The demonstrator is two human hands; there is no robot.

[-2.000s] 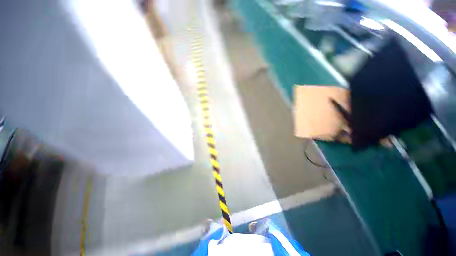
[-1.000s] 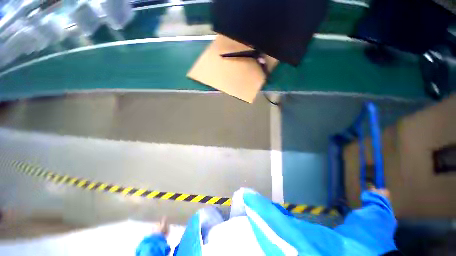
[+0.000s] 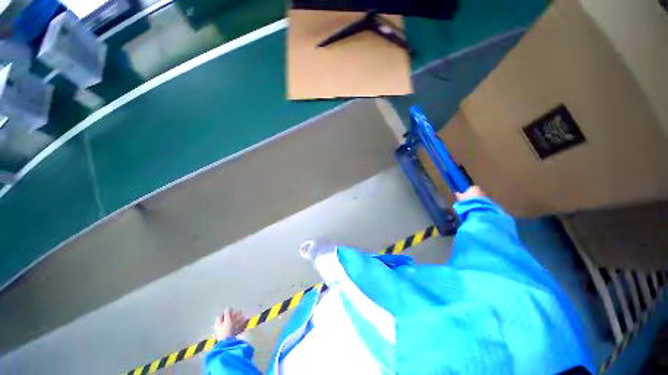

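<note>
My right hand (image 3: 469,193) is closed on the blue tubular push handle (image 3: 439,154) of a hand truck, right of centre. A large brown corrugated carton (image 3: 505,110) with a dark square logo panel stands just beyond the handle; its base is hidden. My left hand (image 3: 230,324) hangs low at the lower left, over the floor by the yellow-black tape. It holds nothing, and its fingers are apart.
A green-topped workbench (image 3: 183,132) runs along the far side, with a flat brown cardboard piece (image 3: 348,62) under a black monitor stand and clear plastic pieces at upper left. Yellow-black tape (image 3: 278,311) crosses the grey floor. A slatted pallet (image 3: 622,300) is at lower right.
The view has swung round from along the bench towards the hand truck. My right hand, on the handle since one second ago, and the carton now appear higher and nearer the centre.
</note>
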